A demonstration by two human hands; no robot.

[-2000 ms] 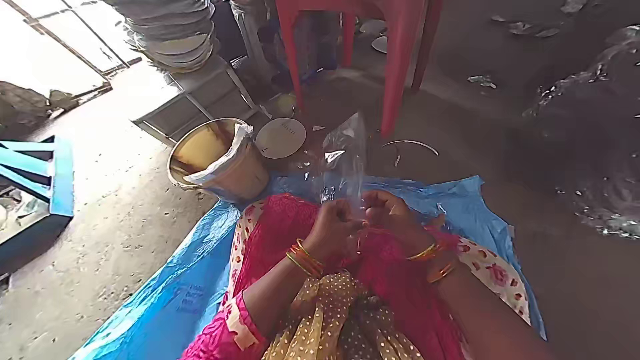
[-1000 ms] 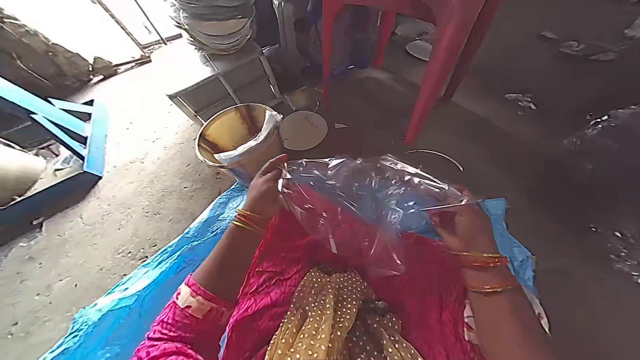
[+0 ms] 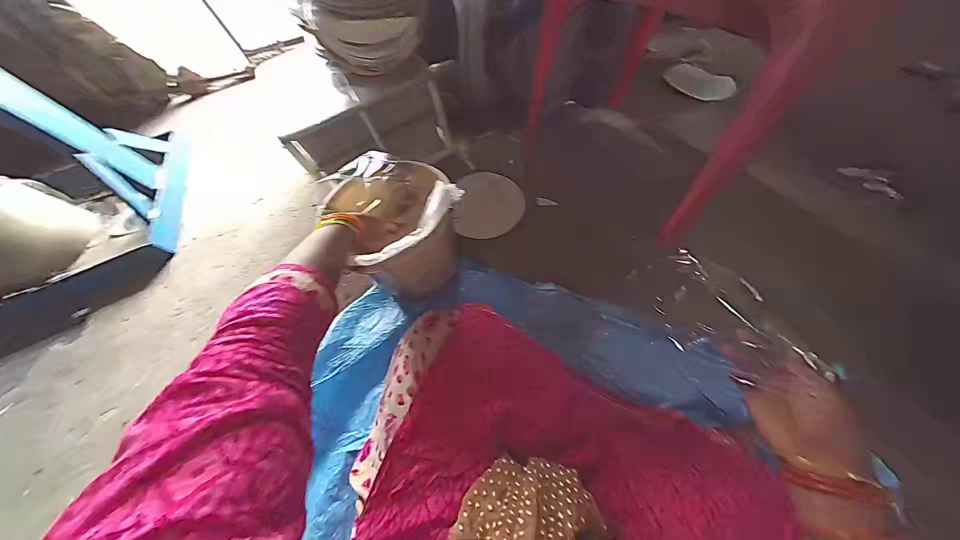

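Observation:
My left hand (image 3: 379, 231) reaches into the mouth of a plastic bucket (image 3: 424, 264), where a bit of clear or shiny material shows at the far rim; whether my fingers grip anything is hidden. A white cloth or film (image 3: 435, 214) hangs over the bucket's near right rim. At the lower right, my right hand (image 3: 802, 397) is blurred, with a clear plastic bag or sheet (image 3: 709, 300) at its fingers, spread out over the floor side. Under my legs lies a blue plastic sheet (image 3: 585, 330).
A round disc (image 3: 489, 205) lies on the floor beside the bucket. Behind stand a metal rack (image 3: 397, 112) with stacked plates (image 3: 367, 34) and a red plastic chair (image 3: 739, 142). A blue metal frame (image 3: 169, 191) is at the left, and a pale plate (image 3: 699, 82) lies beyond the chair.
My hands have moved apart from the clear plastic stretched between them a second ago. The left has gone to the bucket; the right has moved out to the right with the plastic.

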